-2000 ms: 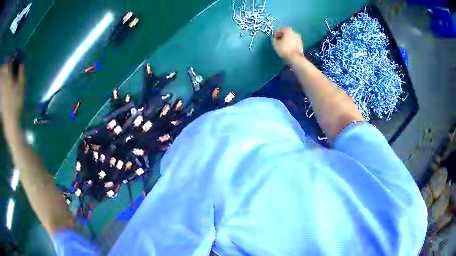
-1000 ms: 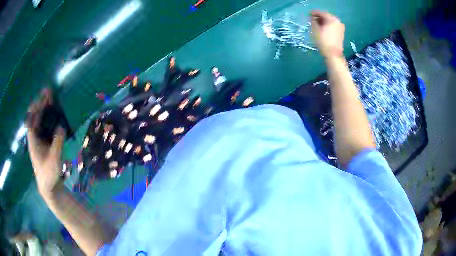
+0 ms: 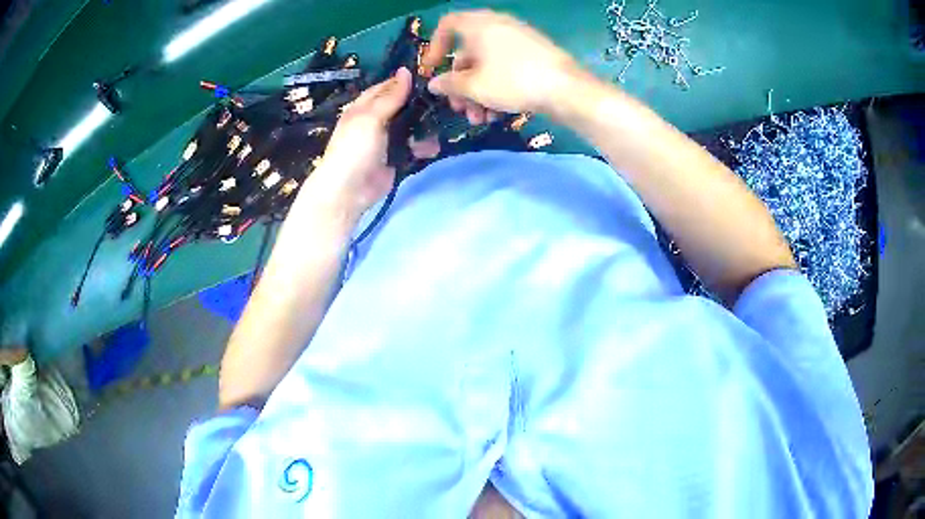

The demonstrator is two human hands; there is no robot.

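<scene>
My left hand (image 3: 367, 132) is around a black wired unit (image 3: 408, 99) at the upper middle, close to my body. A black lead hangs below this hand. My right hand (image 3: 499, 66) is bent in from the right, its fingers at the upper end of the same unit. Whether a small clip is between its fingertips is hidden. A pile of black units (image 3: 248, 167) with orange and cream ends lies left of and under my hands. A small heap of silvery clips (image 3: 649, 43) lies on the green surface to the right.
A large heap of bluish-white clips (image 3: 811, 193) lies on a black tray (image 3: 862, 335) at right. A green belt (image 3: 132, 56) at upper left carries black units spaced apart. Blue pieces (image 3: 117, 355) show below the bench edge. A person's pale sleeve (image 3: 39, 411) is at lower left.
My left hand has come from the far left with a dark unit to the middle. My right hand has moved left from the small clip heap to meet it.
</scene>
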